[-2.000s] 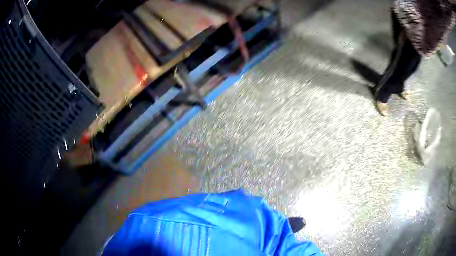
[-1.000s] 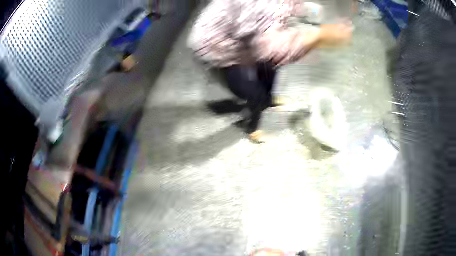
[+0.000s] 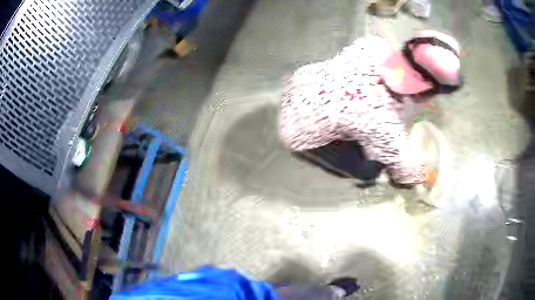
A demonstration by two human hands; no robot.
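Neither of my hands is in view. My blue clothing fills part of the bottom edge, with a dark shoe beside it. A grey perforated metal panel curves across the upper left, its slotted holes and solid edge strip showing. A blue metal frame bearing wooden boards stands at the left, below the panel. Some small light things by the panel edge are too blurred to name.
A person in a patterned top and pink cap bends low at the centre right, one hand near a pale rounded object. Small cardboard boxes and crumpled whitish plastic lie at the top. Grey floor shows between.
My view has swung right from the frame and boards. The other person now bends lower, a hand down by the pale object. The dark surface at the right has left view; my blue clothing shows again.
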